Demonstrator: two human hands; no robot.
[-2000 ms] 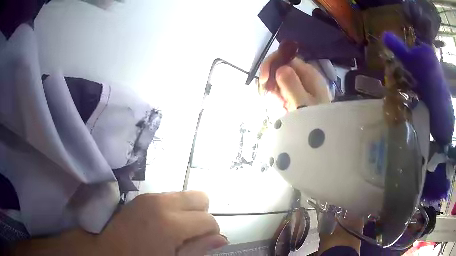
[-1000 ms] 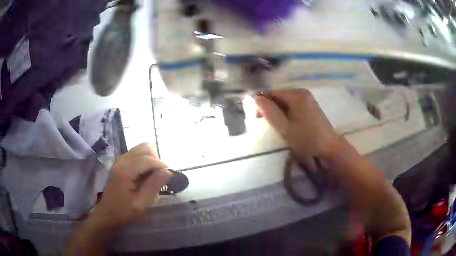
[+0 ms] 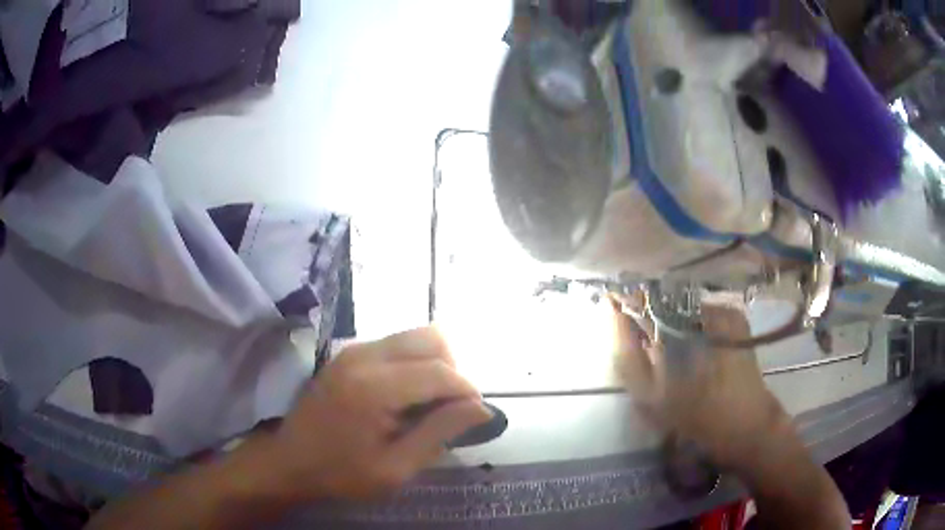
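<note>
My left hand [image 3: 378, 414] lies at the front of the white machine bed [image 3: 580, 412], its fingers closed on a small dark grey plate with a rounded end [image 3: 482, 424], which looks like the needle plate. My right hand [image 3: 715, 378] is under the sewing machine head [image 3: 684, 135], beside the needle area [image 3: 674, 300]. Shiny metal parts and a curved guard partly cover it, and its fingertips reach into strong glare. Whether it holds anything cannot be told.
A grey oval lamp head [image 3: 549, 155] hangs left of the machine head. Pale fabric [image 3: 155, 290] and dark fabric [image 3: 197, 62] lie at the left. Scissor loops [image 3: 689, 466] show near the ruler strip [image 3: 560, 495]. A purple fluffy piece [image 3: 845, 124] sits on the machine.
The camera view has swung. My right hand, earlier beyond the needle area with a dark-handled screwdriver, is now on its near side, and no screwdriver shows. My left hand still grips the plate seen one second ago.
</note>
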